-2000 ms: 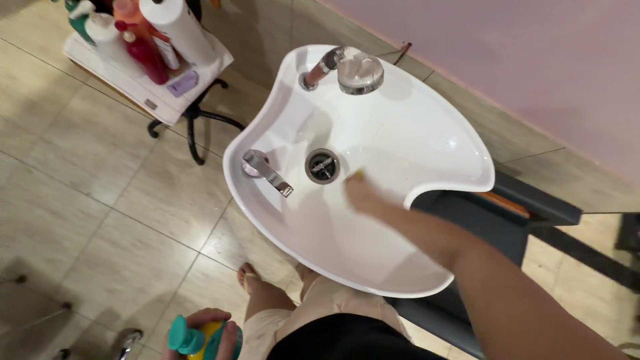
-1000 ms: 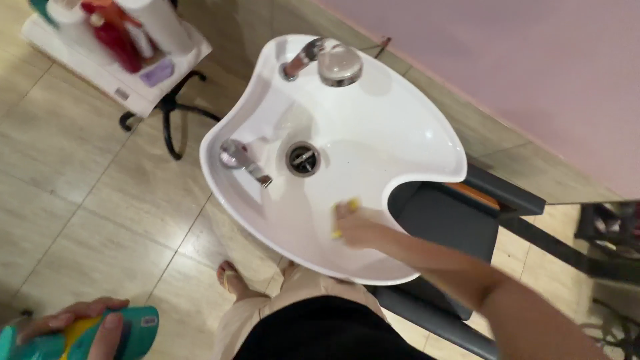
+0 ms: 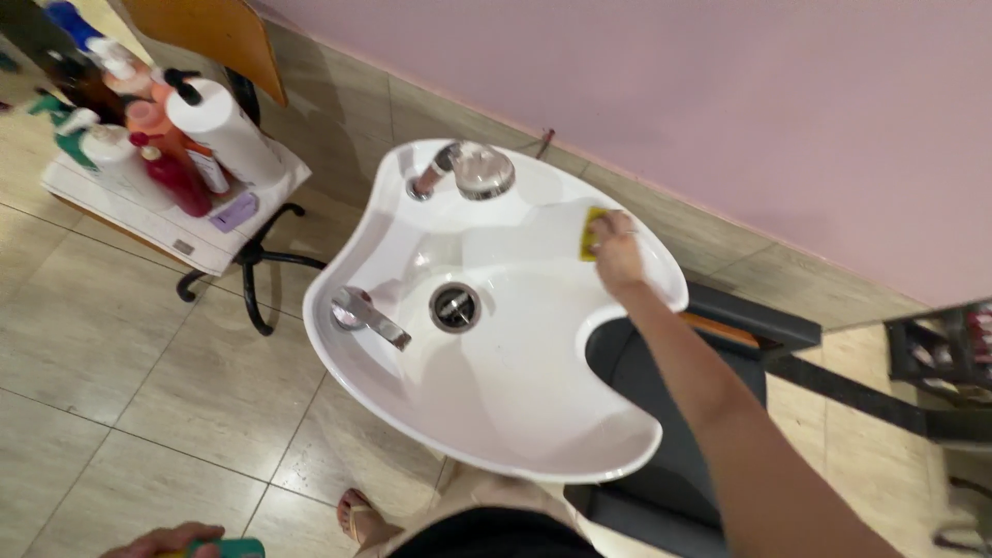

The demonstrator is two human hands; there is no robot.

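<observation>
My right hand (image 3: 618, 246) presses a yellow sponge (image 3: 592, 234) on the inner wall of a white salon shampoo basin (image 3: 527, 372), at its upper right near the pink wall. Low at the left edge of the view, my left hand (image 3: 174, 540) is closed around a teal and yellow bottle (image 3: 236, 548), most of it cut off by the frame. The basin holds a chrome mixer tap (image 3: 372, 316) at its left, a shower head (image 3: 483, 171) at its top and a round drain (image 3: 455, 308) between them.
A stool with a white towel (image 3: 147, 225) carries several pump and spray bottles (image 3: 225, 132) and a purple item (image 3: 235, 212). A black salon chair (image 3: 674, 418) adjoins the basin's notch. Behind runs a pink wall (image 3: 659, 101); a dark shelf (image 3: 942, 349) stands far right.
My right hand has moved with the sponge from the basin's lower part, near me, to its far upper right side. Less of the bottle in my left hand shows than a second ago.
</observation>
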